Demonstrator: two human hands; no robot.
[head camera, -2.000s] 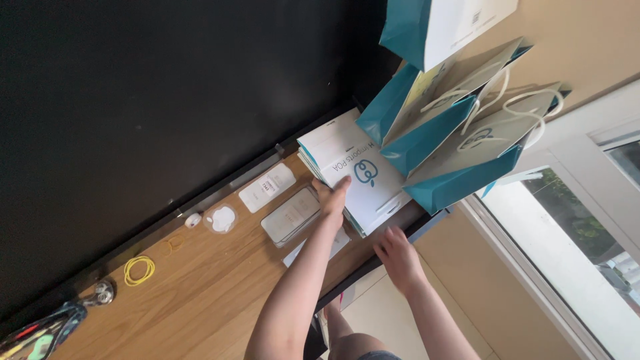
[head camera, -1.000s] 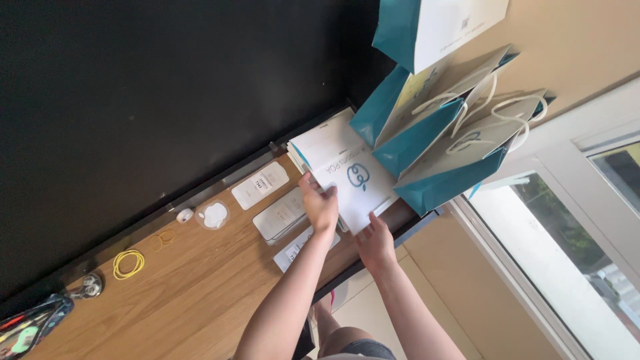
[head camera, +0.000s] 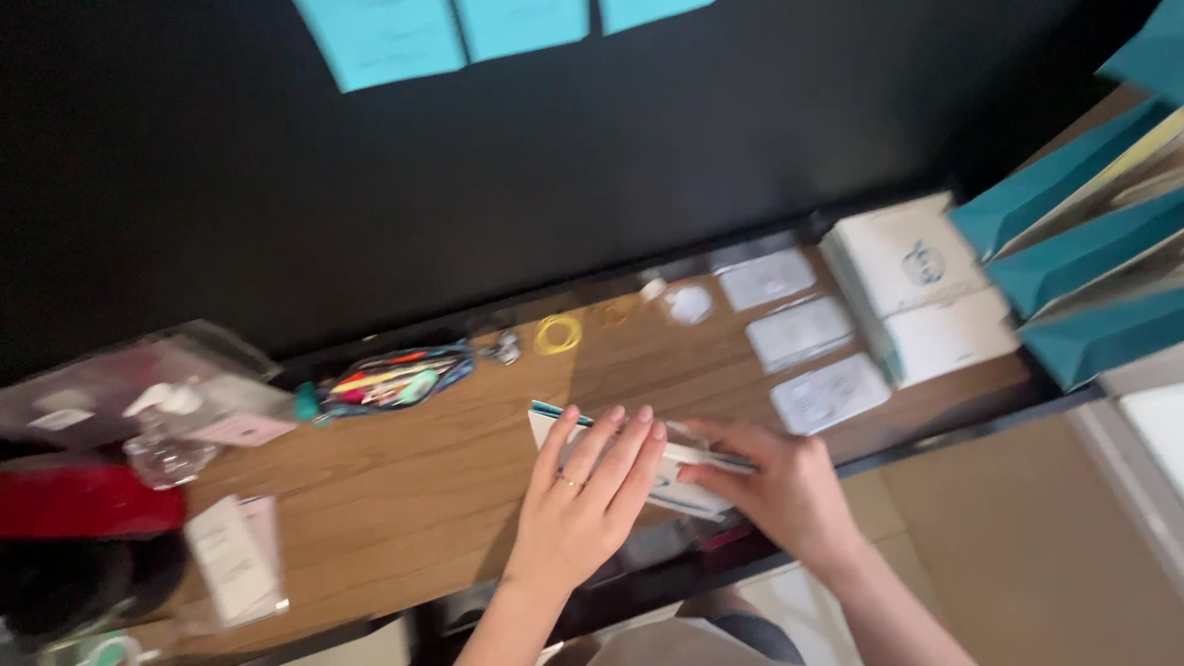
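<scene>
A flat folded white and teal paper bag lies tilted over the front part of the wooden desk. My left hand rests on it with the fingers extended, a ring on one of them. My right hand pinches its right edge between thumb and fingers. Part of the bag is hidden under both hands. To the right, a stack of white printed bags lies beside several opened teal and white paper bags. Clear packets with white cards lie left of the stack.
A black screen runs along the back, with light-blue sheets on it. Yellow bands, a round white piece and a filled pencil pouch lie along its base. A clear bottle and white leaflets are at the left.
Both hands have moved left from the stack of bags to the middle of the desk, with one folded bag between them. The view has swung left.
</scene>
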